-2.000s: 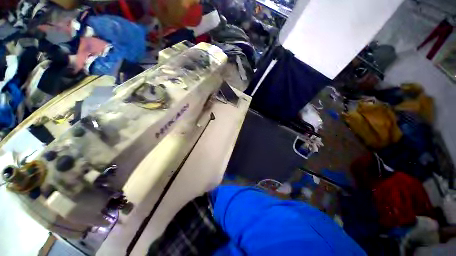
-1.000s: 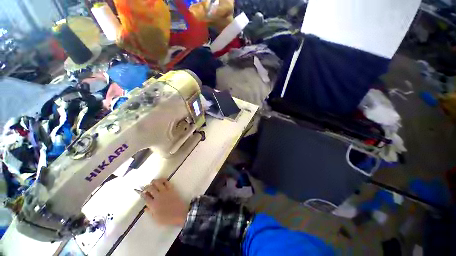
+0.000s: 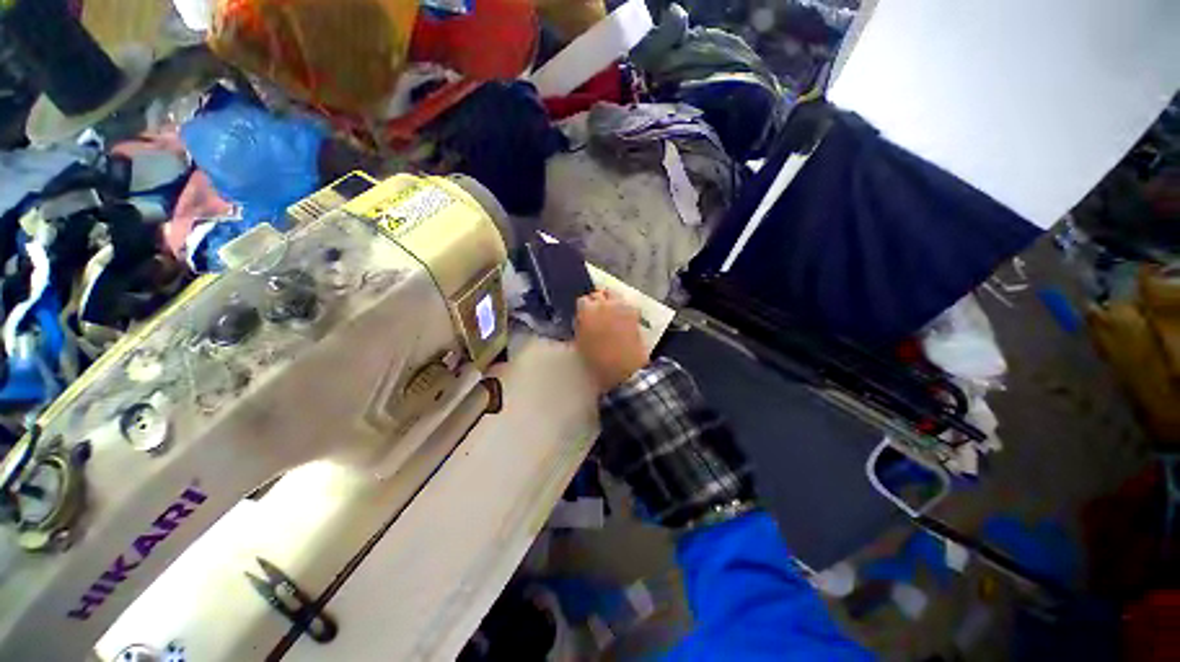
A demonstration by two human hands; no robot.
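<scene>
My right hand is at the far right end of the sewing table, its fingers closed on the near edge of a dark grey fabric piece. The piece lies by the table's end, past the head of the HIKARI sewing machine. Dark thread snips lie on the table under the machine arm, away from my hand. My left hand is not in view.
Heaped scraps and a blue bag lie behind the machine. A navy cloth hangs under a white panel beyond the table's end. A dark grey panel stands right of the table.
My right hand has moved from the table under the machine arm to the far end and taken hold of the fabric piece. The snips now lie on the table. The view has shifted closer.
</scene>
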